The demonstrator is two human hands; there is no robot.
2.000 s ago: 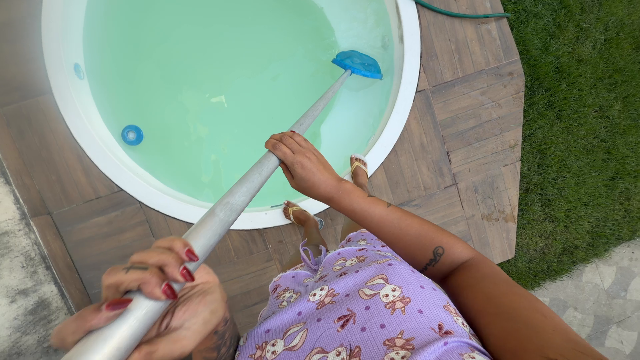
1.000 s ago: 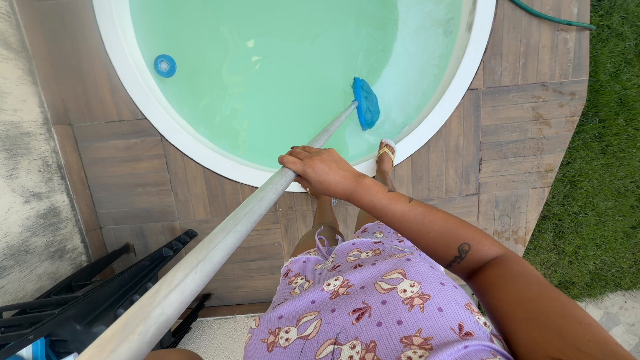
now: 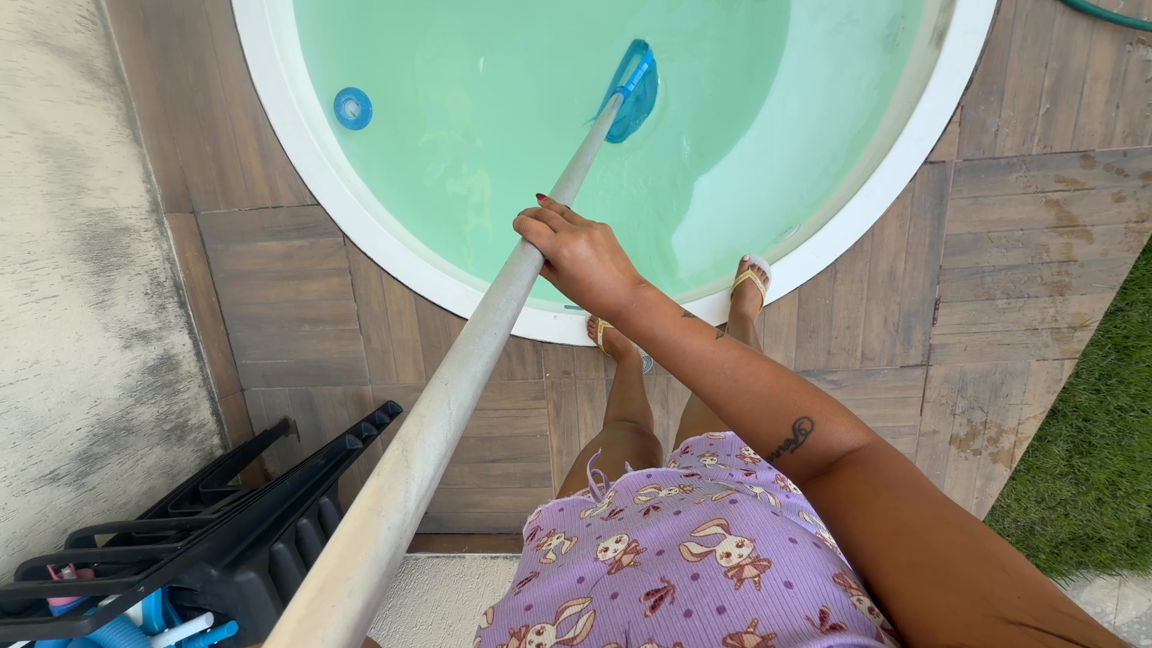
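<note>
My right hand [image 3: 580, 252] is closed around the middle of a long pale pole [image 3: 441, 405]. At the pole's far end a blue pool skimmer net [image 3: 634, 94] is at the water of a round pool [image 3: 432, 180], right of its middle; how deep it sits I cannot tell. The pole's near end runs out of the frame at the bottom left. My left hand is out of view. A round blue pool float or dispenser [image 3: 353, 109] lies in the water at the left.
The white pool rim [image 3: 360, 238] curves by my sandaled feet on wood-look tiles [image 3: 288, 297]. Black plastic furniture [image 3: 207, 540] with blue items stands at lower left beside a stained wall [image 3: 81, 225]. Grass [image 3: 1089, 450] lies right, a green hose [image 3: 1111, 13] at top right.
The net has moved left, away from the pool's right side. My left hand, on the pole two seconds ago, has gone out of view. The view has shifted left.
</note>
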